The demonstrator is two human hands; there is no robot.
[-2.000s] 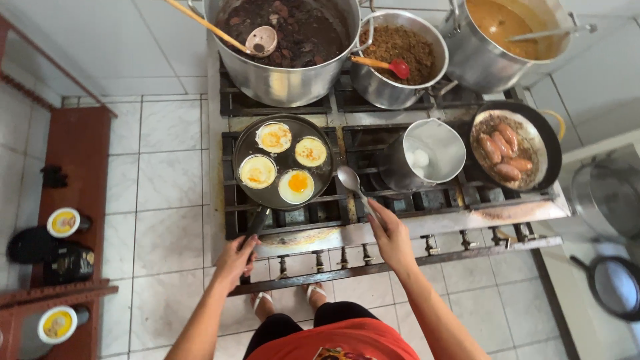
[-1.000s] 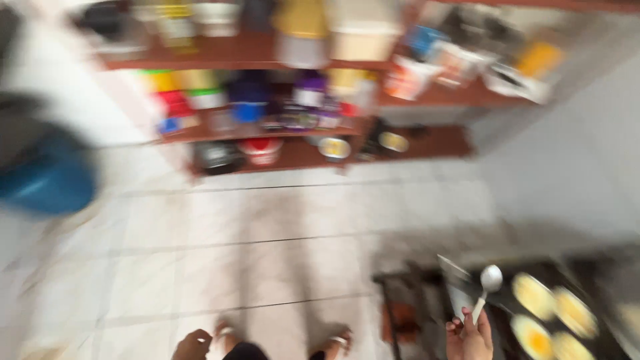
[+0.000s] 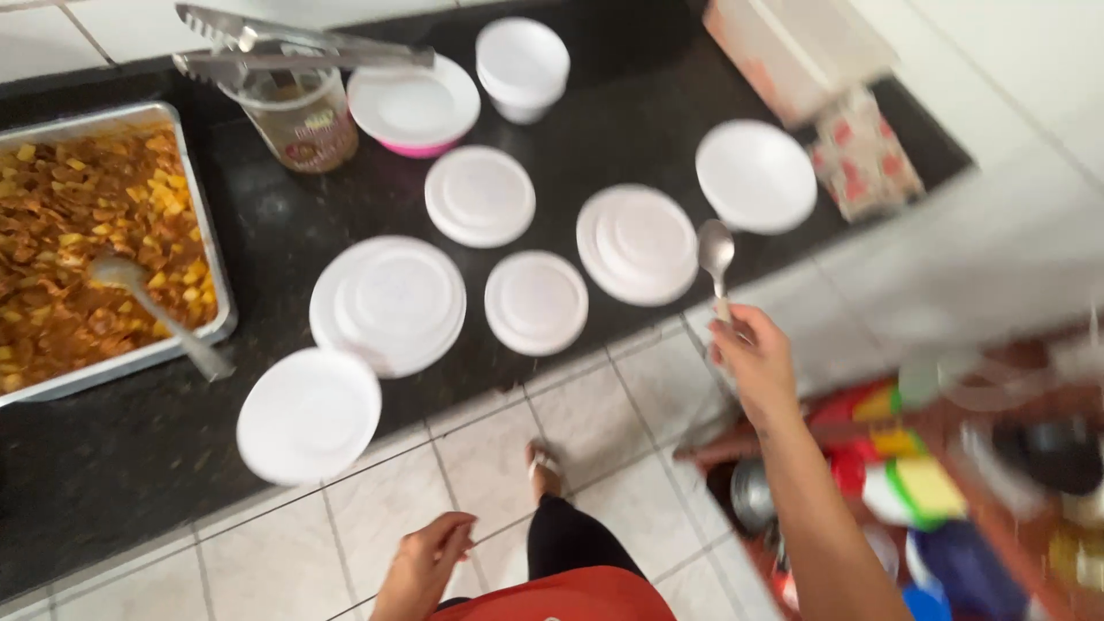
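A metal spoon (image 3: pixel 717 250) is held upright by its handle in my right hand (image 3: pixel 752 349), its bowl near a white round lid or dish (image 3: pixel 637 245) at the counter's edge. My left hand (image 3: pixel 429 552) hangs low in front of the tiled floor, fingers loosely curled, touching nothing. Several white round lids or dishes lie about, among them a large one (image 3: pixel 387 306), a smaller one (image 3: pixel 536 303) and another (image 3: pixel 479 197). A white plate (image 3: pixel 309 417) overlaps the large one's edge, and a white bowl (image 3: pixel 755 177) sits further right.
A metal tray (image 3: pixel 226 297) of stew with a serving spoon (image 3: pixel 164 319) stands left on the black counter (image 3: pixel 276 250). Behind are metal tongs (image 3: pixel 302 50) over a plastic tub (image 3: pixel 302 129), stacked white bowls (image 3: pixel 523 65) and a plastic container (image 3: pixel 798 56). A reddish shelf (image 3: pixel 957 431) stands lower right.
The view has swung from the stove past shelves to a black counter. My left hand, on the frying pan's handle two seconds ago, has let go. The spoon remains in my right hand.
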